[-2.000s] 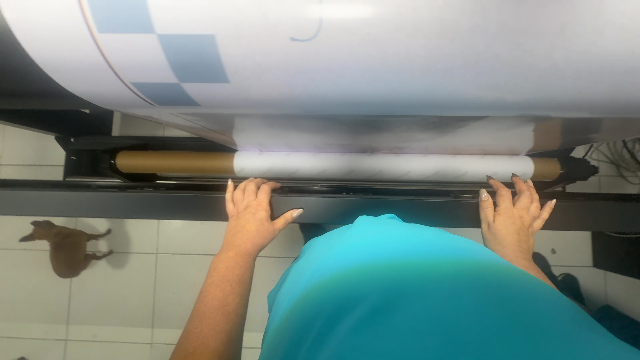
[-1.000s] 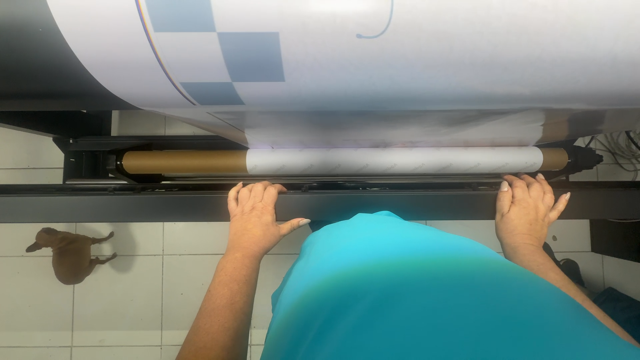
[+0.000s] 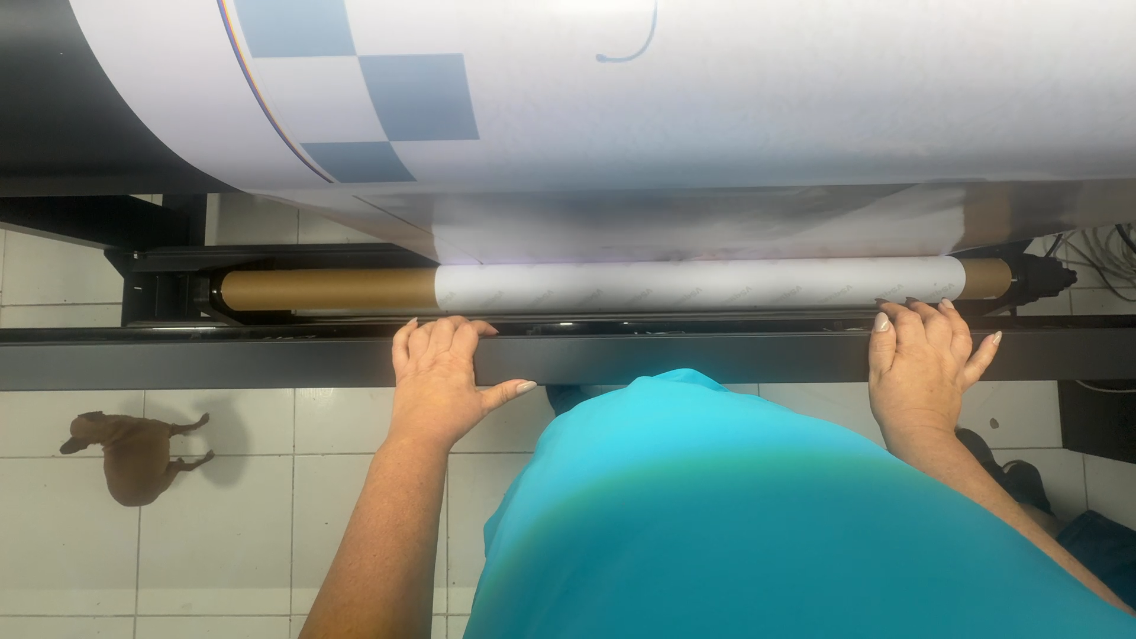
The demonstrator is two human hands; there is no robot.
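My left hand [image 3: 441,368] rests with its fingers over a dark metal bar [image 3: 674,358] of a large-format printer, thumb spread to the right. Farther right on the same bar lies my right hand [image 3: 927,355], fingers spread, close to the right end of the take-up roll. That roll is a brown cardboard tube [image 3: 328,290] with white printed-media backing [image 3: 692,286] wound around it, just beyond the bar. Above it hangs a wide printed sheet [image 3: 710,106] with blue-grey squares at its left, running down to the roll. Neither hand holds anything loose.
A brown dog [image 3: 138,453] stands on the white tiled floor [image 3: 222,550] at the left. Cables [image 3: 1100,257] lie beyond the black roll holder [image 3: 1043,278] at the right. Another person's dark shoes [image 3: 1007,466] show at the lower right, near a black box-like part [image 3: 1100,417].
The view has shifted slightly. Both hands stay on the bar, and the printed sheet's squares appear farther right in the picture.
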